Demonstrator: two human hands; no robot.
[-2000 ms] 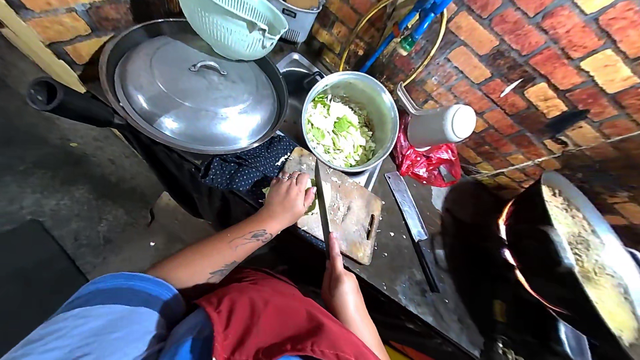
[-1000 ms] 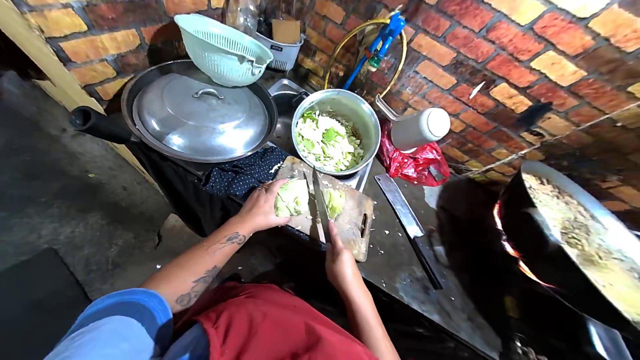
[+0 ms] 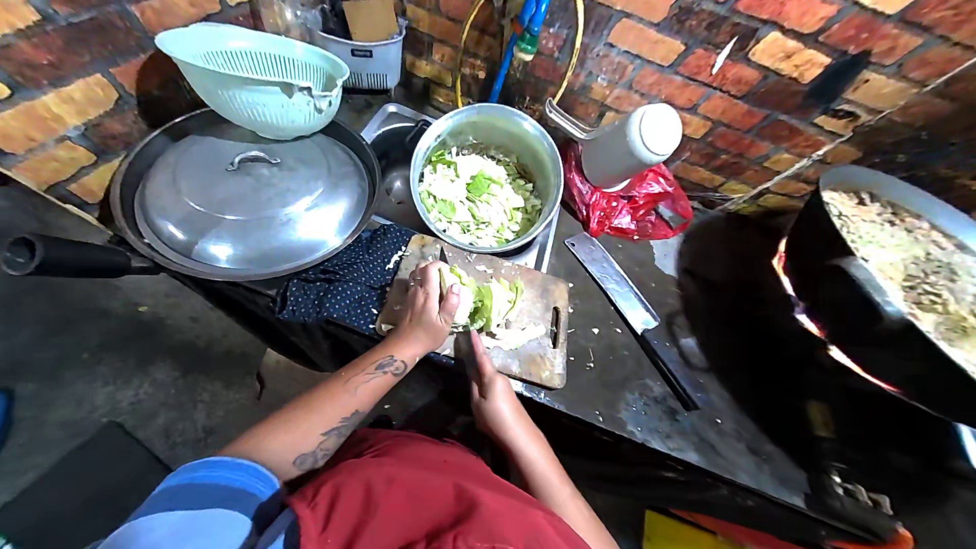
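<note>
My left hand (image 3: 428,305) grips a piece of cabbage (image 3: 459,293) on the wooden cutting board (image 3: 549,354). Beside it, my right hand (image 3: 488,385) holds a kitchen knife (image 3: 462,347) by the handle; cabbage and fingers partly hide the blade. Cut cabbage (image 3: 502,301) lies on the board just right of the held piece. Behind the board stands a metal pot (image 3: 550,152) with chopped cabbage (image 3: 476,198) inside. A cleaver (image 3: 614,282) with a black handle rests on the counter to the right of the board.
A lidded wok (image 3: 252,206) stands at left, a pale green colander (image 3: 259,80) on its edge. A dark dotted cloth (image 3: 347,282) touches the board's left side. Behind the cleaver are a white jug (image 3: 629,145) and a red plastic bag (image 3: 648,206). A food-filled wok (image 3: 862,267) sits over flames at right.
The knife, upright across the board between cabbage pieces a second ago, is now lower and more to the left, against the held cabbage. Two seconds ago my left hand covered most of the cabbage.
</note>
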